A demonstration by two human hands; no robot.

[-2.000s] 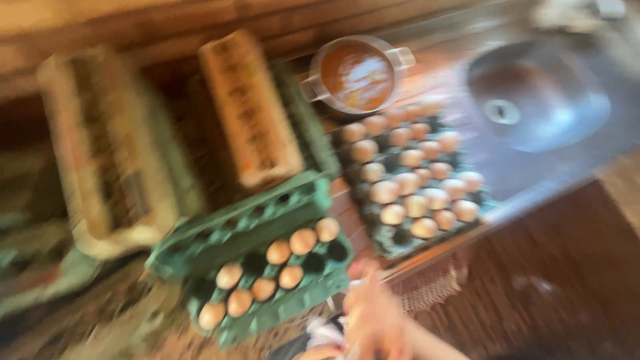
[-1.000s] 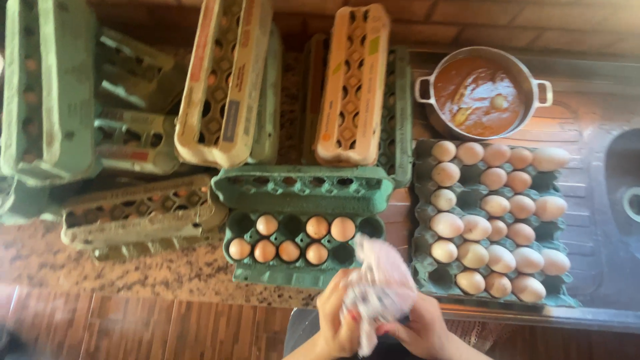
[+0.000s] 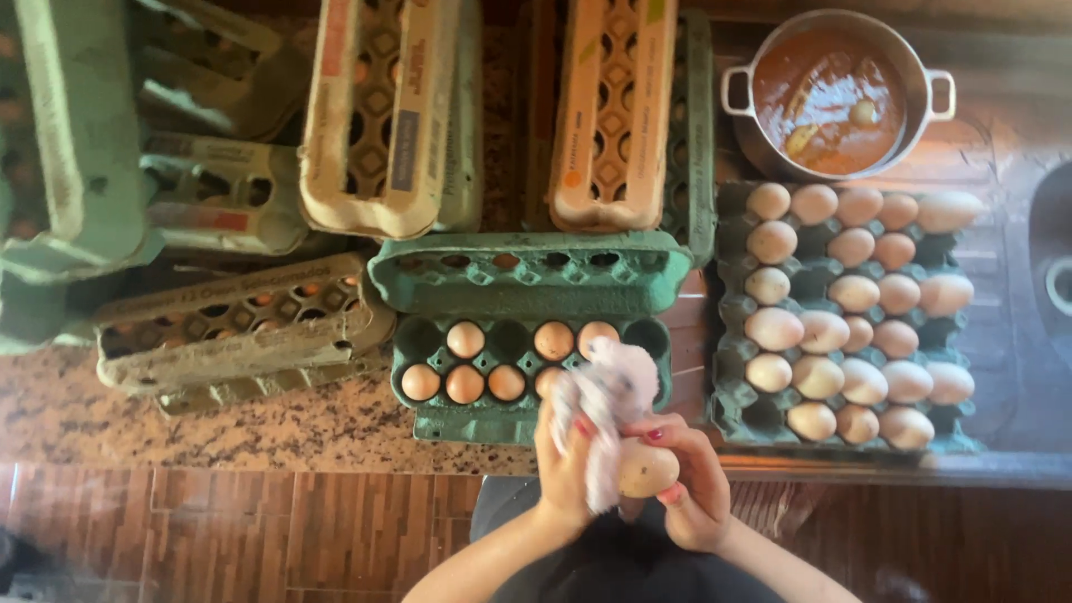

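Note:
My left hand [image 3: 565, 469] grips a pale, blurred cloth [image 3: 605, 410] against one side of an egg. The egg [image 3: 649, 470], light brown with dark specks, is held by the fingers of my right hand [image 3: 691, 477]. Both hands are in front of the counter edge, and the cloth overlaps the near right part of an open green egg carton [image 3: 528, 280]. Several brown eggs [image 3: 465, 383] sit in that carton, with some cups empty. To the right, a grey-green egg tray [image 3: 816, 293] holds many eggs in rows, some of its cups empty too.
A two-handled metal pot [image 3: 928, 109] of brownish liquid stands behind the tray, on the metal drainboard beside a sink [image 3: 1051, 243]. Closed egg cartons lie behind and left, among them an orange-beige one [image 3: 611, 213], a beige one [image 3: 368, 213] and a tilted one [image 3: 234, 368] on the granite counter.
The egg between my hands now shows plainly; one second ago the cloth and fingers hid whatever was there. My hands stay near the open carton's right end.

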